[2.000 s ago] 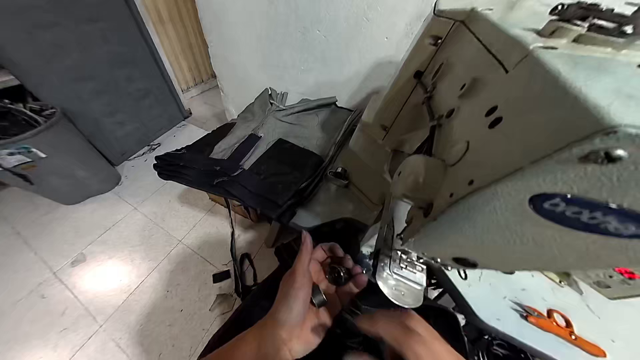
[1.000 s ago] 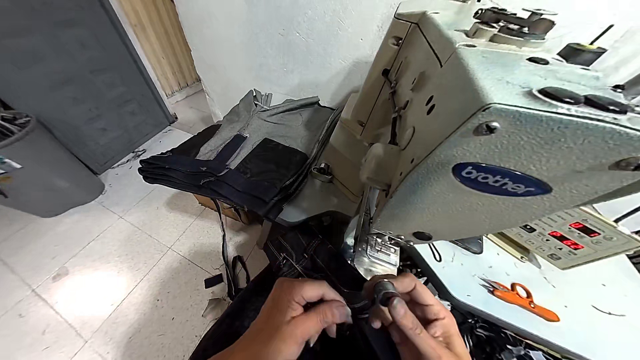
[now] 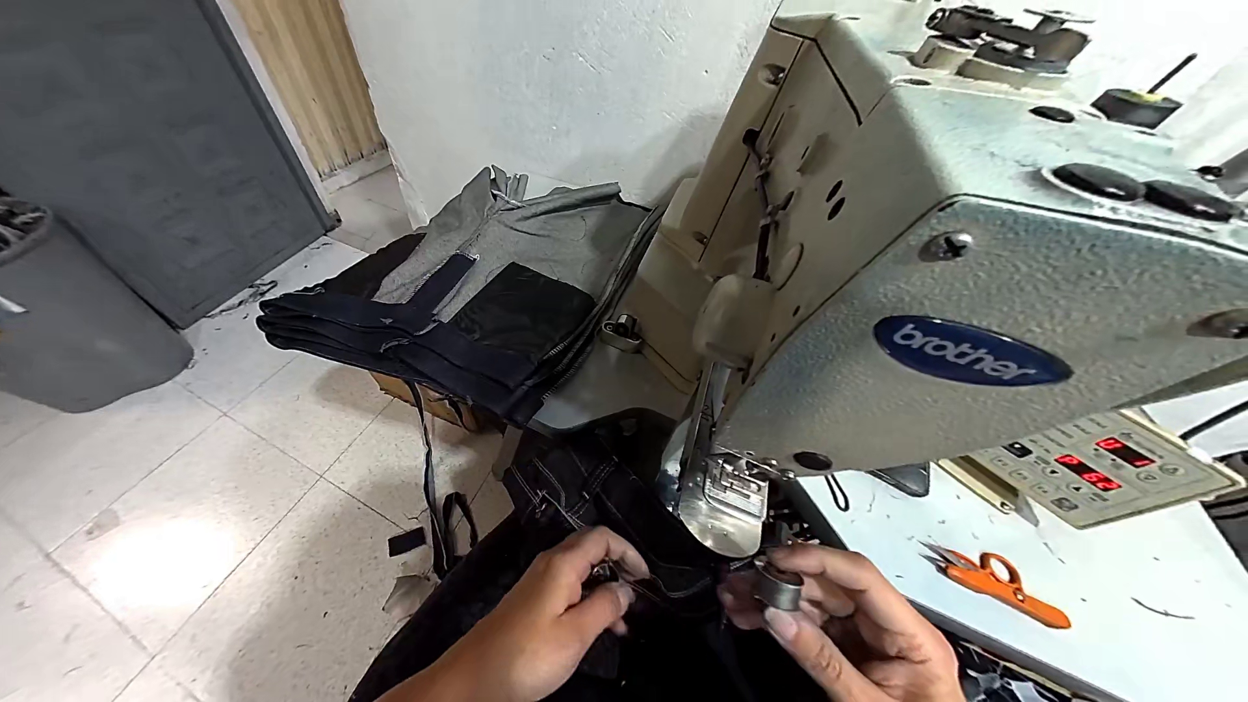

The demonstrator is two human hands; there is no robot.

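My right hand (image 3: 848, 624) holds a small metal bobbin case (image 3: 778, 588) between thumb and fingers, just below the metal presser plate (image 3: 726, 502) of a Brother industrial sewing machine (image 3: 877, 283). Close to its left, my left hand (image 3: 556, 609) has its fingers curled on a small dark item (image 3: 603, 575), too hidden to name for certain. Dark denim trousers (image 3: 575, 478) with light stitching lie under both hands and around the machine's arm.
Folded dark and grey denim pieces (image 3: 526, 292) are stacked left of the machine. Orange thread snips (image 3: 1009, 585) lie on the white table (image 3: 877, 526), near a control panel (image 3: 1092, 468) with a red display. A grey bin (image 3: 88, 302) stands on the tiled floor at far left.
Two seconds ago small metal parts lay in my open left palm. The bobbin case is now in my right hand, and my left fingers have curled. The view has turned somewhat.
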